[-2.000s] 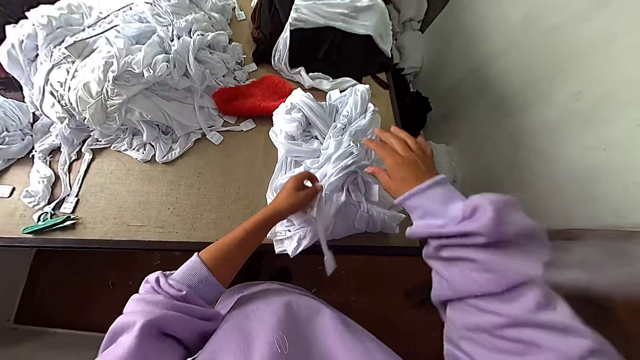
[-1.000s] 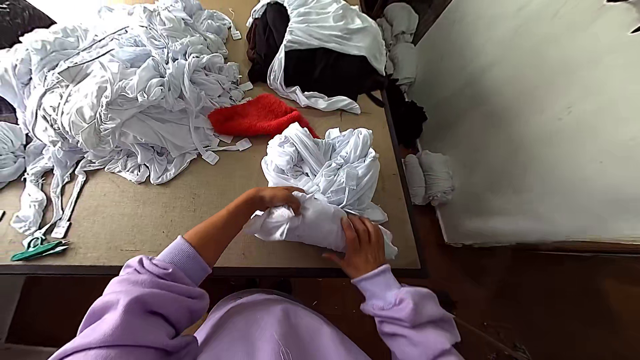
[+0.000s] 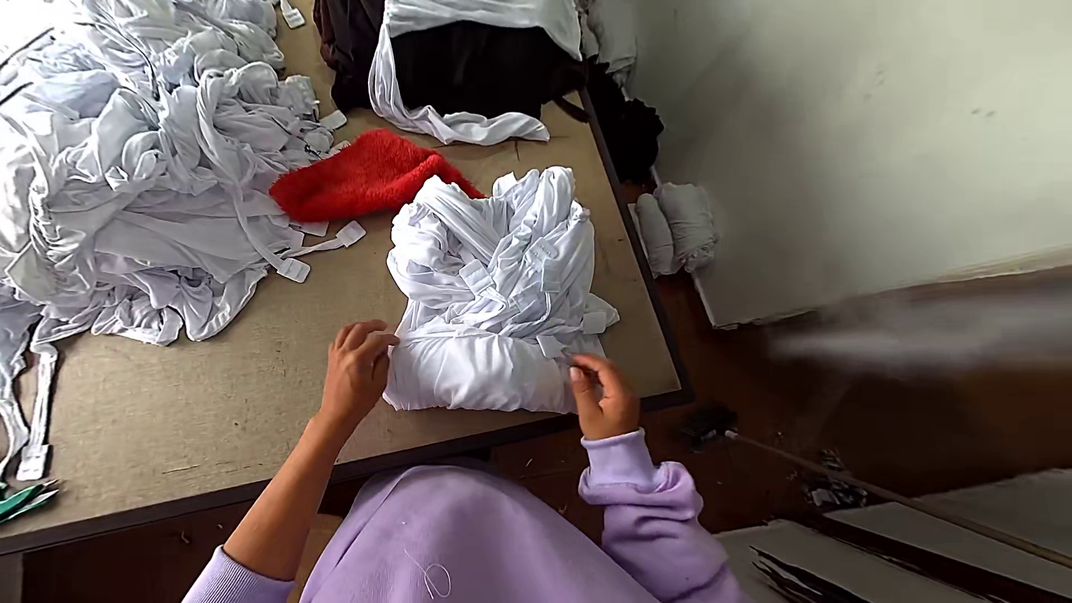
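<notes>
A bundle of white fabric garments (image 3: 494,276) lies near the table's front right corner, its near edge rolled into a thick fold and its far part loose and bunched, with small white tabs on top. My left hand (image 3: 358,368) touches the left end of the rolled edge, fingers bent. At the right end, my right hand (image 3: 601,394) has thumb and forefinger close together by a small white tab; whether they pinch it I cannot tell. Beyond the bundle lies a red fluffy cloth (image 3: 368,176), partly hidden behind it.
A large heap of white garments (image 3: 142,184) covers the table's left. Green thread snips (image 3: 25,501) lie at its front left edge. Black and white garments (image 3: 477,67) are piled at the back. White rolls (image 3: 678,226) sit beyond the right edge, near a long-handled brush (image 3: 708,423) on the floor.
My hands have moved apart to the two ends of the roll. The near part of the bundle, loose in the oldest frame, is now rolled up.
</notes>
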